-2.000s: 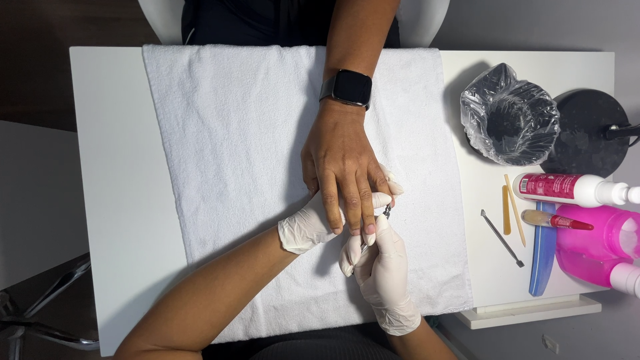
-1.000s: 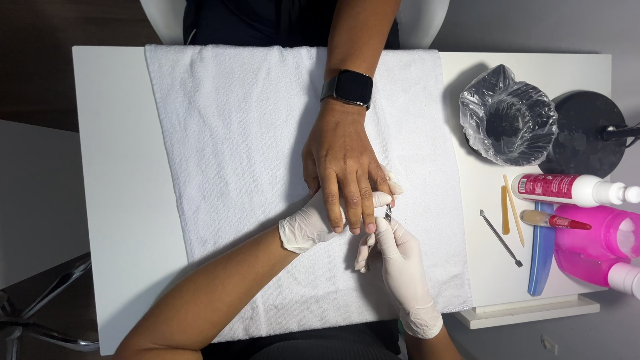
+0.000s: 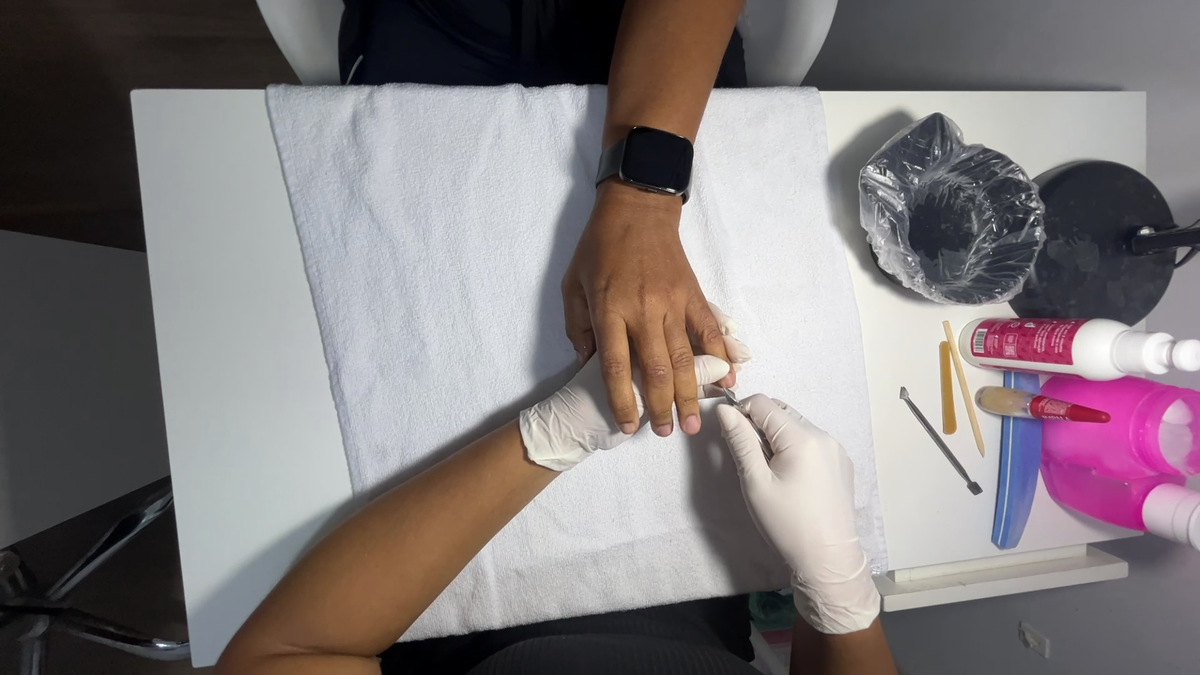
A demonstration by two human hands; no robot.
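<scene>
Another person's hand (image 3: 642, 291), a smartwatch (image 3: 656, 159) on its wrist, reaches palm down over a white towel (image 3: 441, 281). Under it, my left hand (image 3: 600, 408) in a white glove holds that person's little finger (image 3: 710, 339) between thumb and fingers. My right hand (image 3: 797, 469), gloved too, grips a small metal cuticle nipper (image 3: 755, 427), its tip at the little finger's nail. My fingers hide most of the tool's handles.
Right of the towel lie a metal cuticle pusher (image 3: 940, 441), a wooden stick (image 3: 964, 389), an orange emery board (image 3: 948, 386) and a blue nail file (image 3: 1017, 469). Beyond are a plastic-lined bowl (image 3: 952, 211), a black lamp base (image 3: 1092, 244), a white bottle (image 3: 1050, 345) and a pink bottle (image 3: 1092, 450).
My right hand has shifted slightly and turned, with the nipper still in its grip. My left hand and the other person's hand have stayed in nearly the same place.
</scene>
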